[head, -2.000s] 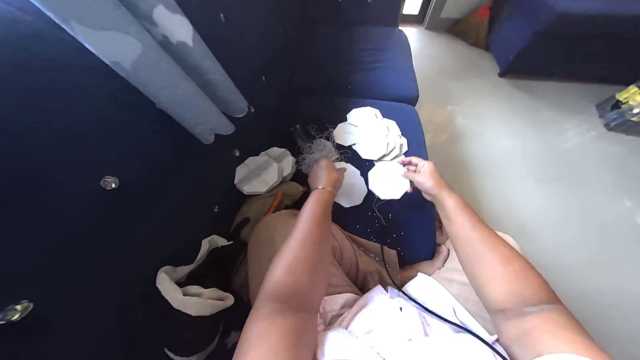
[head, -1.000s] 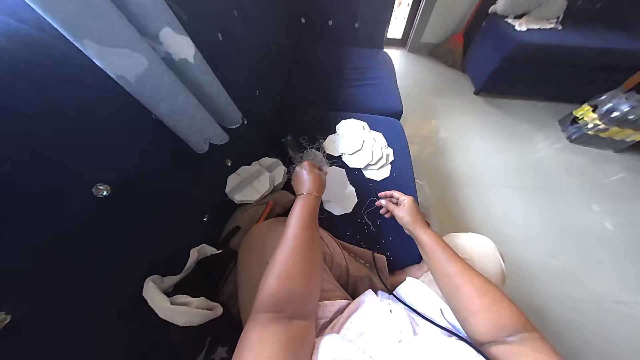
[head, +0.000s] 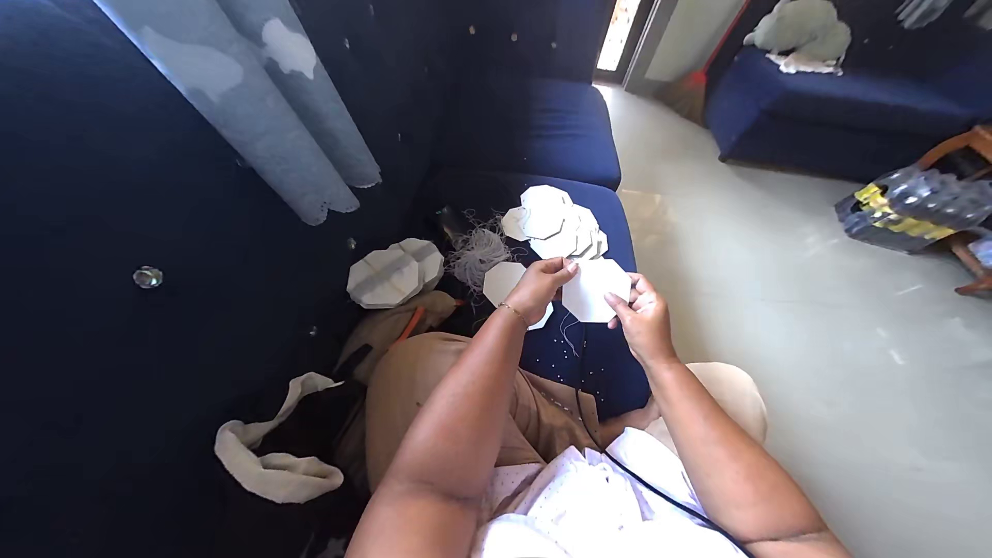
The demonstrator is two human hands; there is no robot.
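Observation:
Both of my hands hold one white octagonal card [head: 593, 293] above the blue seat cushion. My left hand [head: 542, 285] pinches its upper left corner, and my right hand [head: 645, 316] grips its right edge with the thumb on top. A thin thread [head: 570, 339] hangs below the card. Another white card [head: 502, 280] lies partly hidden under my left hand. Beyond my hands is an overlapping pile of white octagonal cards [head: 547, 211]. A tangled bundle of thin grey thread [head: 479, 254] rests to the left of that pile. Small white beads [head: 559, 364] are scattered on the cushion.
Banded stacks of octagonal cards [head: 384, 277] lie at the left by the tufted sofa back. A black cable [head: 659, 492] runs over my lap. A white cloth band [head: 279, 477] is at lower left. Another blue sofa [head: 821, 116] stands across the floor.
My left hand has come away from the thread bundle to the card. My right hand, which held a thread one second ago, now grips a card too.

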